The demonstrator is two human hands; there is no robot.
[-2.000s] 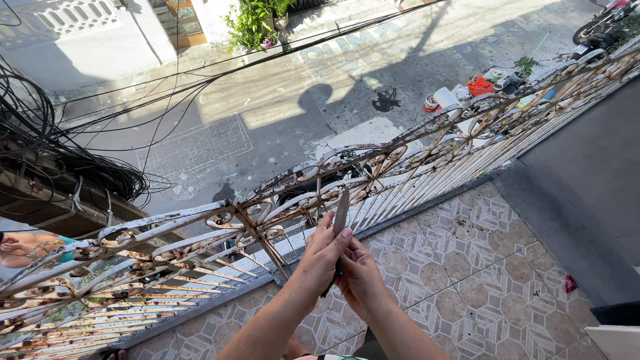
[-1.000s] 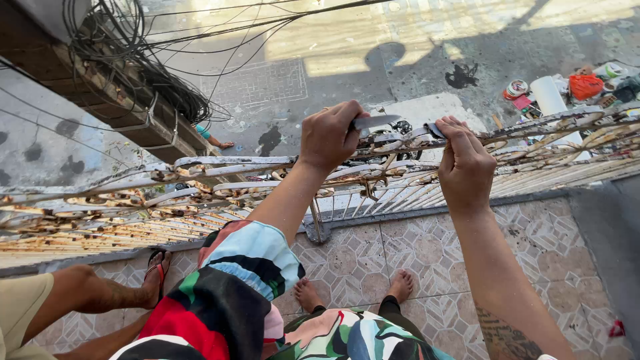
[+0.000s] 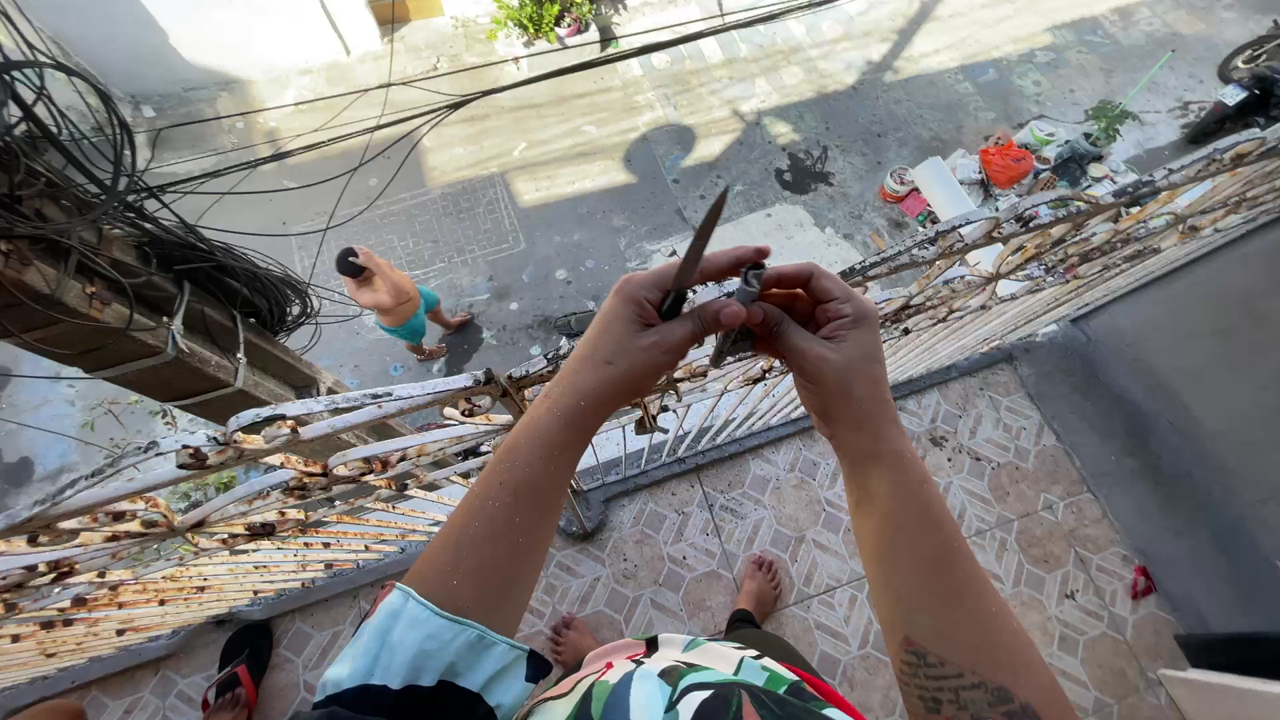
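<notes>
My left hand [image 3: 650, 325] holds a knife [image 3: 700, 240] with a dark handle, its blade pointing up and to the right. The thumb and fingertips of the same hand also touch a small grey folded piece [image 3: 748, 285], perhaps sandpaper. My right hand [image 3: 825, 335] pinches this grey piece from the other side, so both hands meet at it. Both hands are above the rusty, white-painted metal railing [image 3: 370, 410], whose paint is peeling. Part of the knife handle is hidden by my left fingers.
A person [image 3: 395, 300] walks in the street below. Bundled black cables [image 3: 70, 150] hang by a pole [image 3: 120, 320] at left. A sandaled foot [image 3: 240, 675] of another person stands at lower left. My bare feet are on the tiled floor [image 3: 650, 540]; a grey wall [image 3: 1190, 420] is at right.
My hands, apart over the railing one second ago, have come together at the grey piece. The person in the street now shows fully. The view has turned.
</notes>
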